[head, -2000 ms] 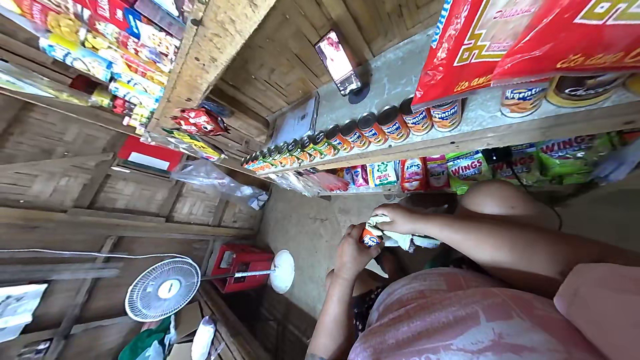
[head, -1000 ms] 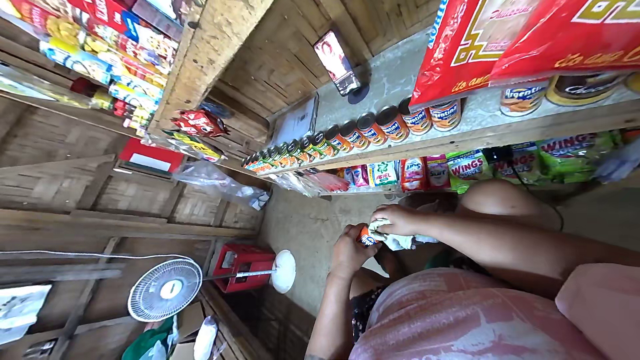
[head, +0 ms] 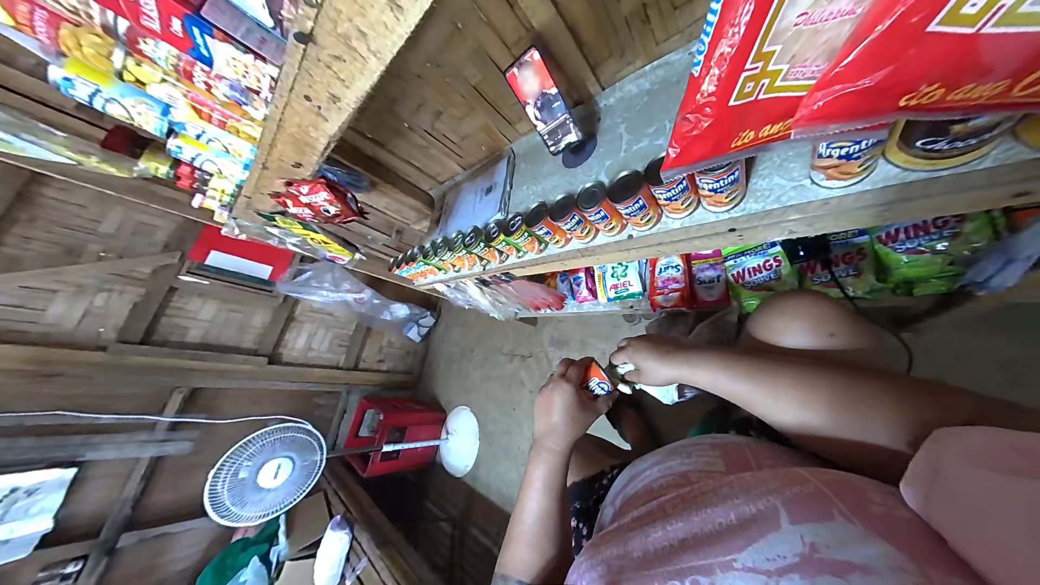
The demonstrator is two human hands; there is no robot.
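A small can with an orange and blue label [head: 598, 379] is in my left hand [head: 566, 402], whose fingers wrap around its side. Close beside the can, my right hand [head: 652, 360] grips a whitish cloth [head: 668, 393] that hangs below the fingers. Whether the cloth touches the can is hard to tell. Similar cans [head: 600, 210] stand upright in a row along the shelf beyond my hands, with some green-labelled ones [head: 520, 234] farther along.
The wooden shelf edge [head: 780, 218] runs above my knee [head: 812, 329]. Detergent packets [head: 758, 272] sit below it; red plastic packs [head: 756, 97] overhang the cans. A phone [head: 543, 99] stands on the shelf. A white fan [head: 266, 474] and red crate [head: 390, 439] are at left.
The can has turned in my left hand, and more of its label shows than one second ago. My right hand keeps hold of the cloth beside it.
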